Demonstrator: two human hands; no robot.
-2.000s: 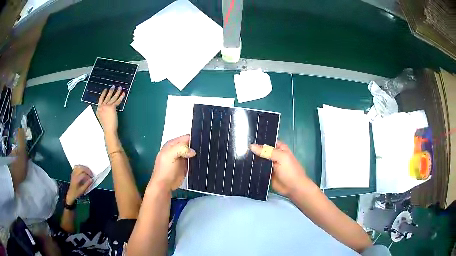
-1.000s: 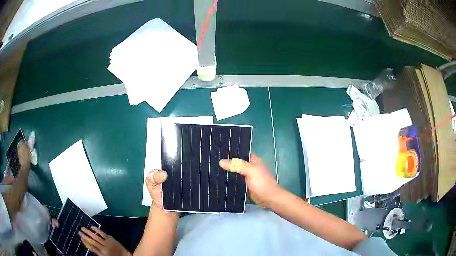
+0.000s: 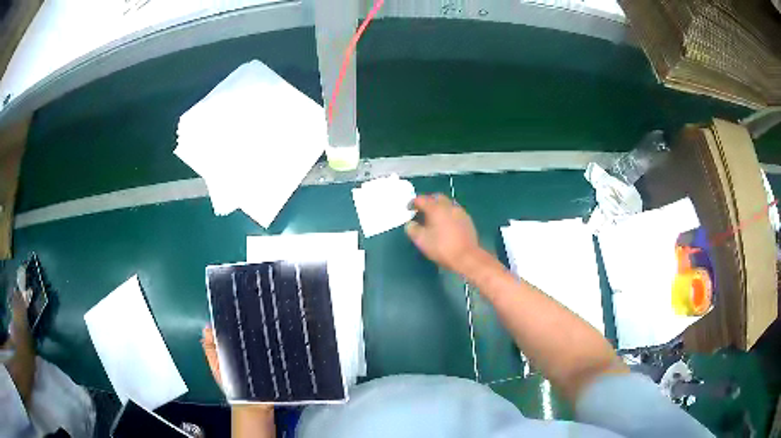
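Note:
A black solar panel [image 3: 278, 334] with pale lengthwise lines is held by my left hand [image 3: 214, 358], mostly hidden beneath its left and lower edge. The panel overlaps white sheets [image 3: 301, 245] lying on the bench in front of me. My right hand [image 3: 444, 231] is off the panel, its fingertips at the right edge of a small white pile [image 3: 382, 205] near the bench's metal strip. Whether the fingers grip a piece cannot be told.
A fanned white stack [image 3: 253, 137] lies beyond, by a grey post [image 3: 336, 94]. At right are white stacks [image 3: 557, 274], a tape dispenser [image 3: 692, 278], a crumpled white lump [image 3: 615, 195] and cartons [image 3: 743, 231]. A loose white sheet [image 3: 137, 344] and a coworker's arm [image 3: 21, 342] are at left.
My right hand has let go of the panel and moved forward to the small white pile. My left hand has moved left with the panel. The nearest coworker's hands have left view.

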